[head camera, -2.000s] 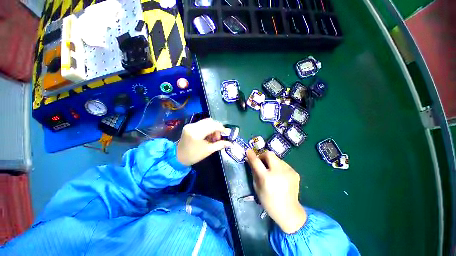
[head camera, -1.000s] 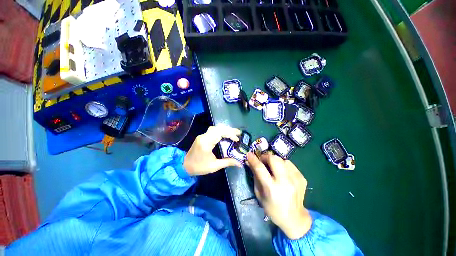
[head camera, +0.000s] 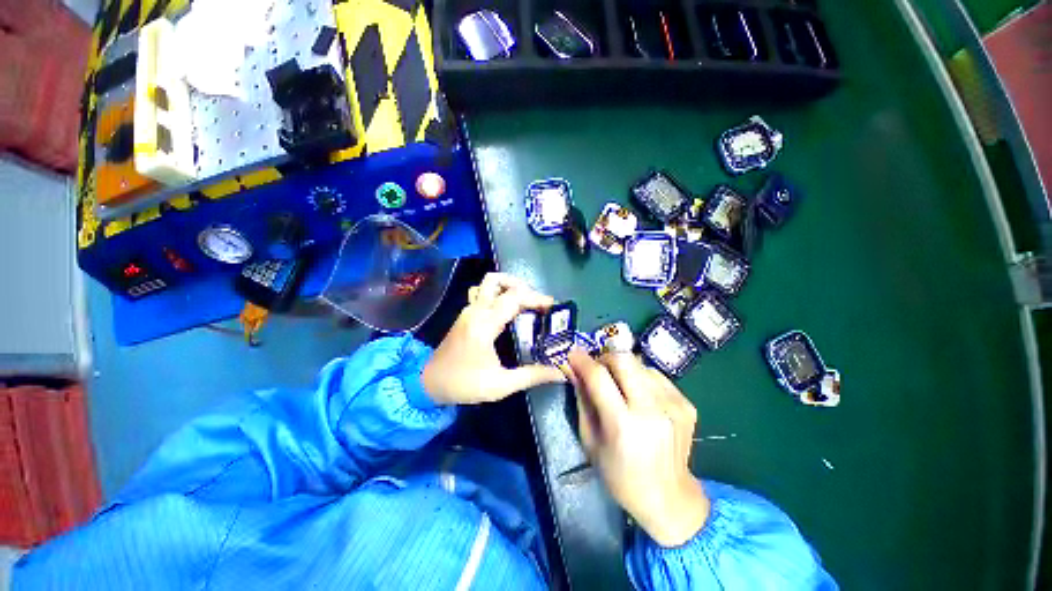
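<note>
A smartwatch housing (head camera: 551, 335) with a dark flap-like part raised on it is held over the bench edge. My left hand (head camera: 475, 352) grips it from the left between thumb and fingers. My right hand (head camera: 635, 433) is at its right side, fingertips together on its lower right edge; whether they pinch a small part is hidden. A pale part with an orange-brown bit (head camera: 615, 336) shows just beyond my right fingertips. A loose pile of watch housings (head camera: 650, 259) lies on the green mat beyond my hands.
A black compartment tray (head camera: 646, 79) stands at the back. The blue press (head camera: 381, 196) is at left, with an orange jig (head camera: 121, 156), a black block (head camera: 309, 110) and a transparent curved piece (head camera: 387, 289) at its front. Single housings lie at right (head camera: 796, 361) and back (head camera: 748, 146).
The dark part on the held housing now stands more upright. My hands stay close together at the bench edge. The whole bench scene has shifted slightly right in view.
</note>
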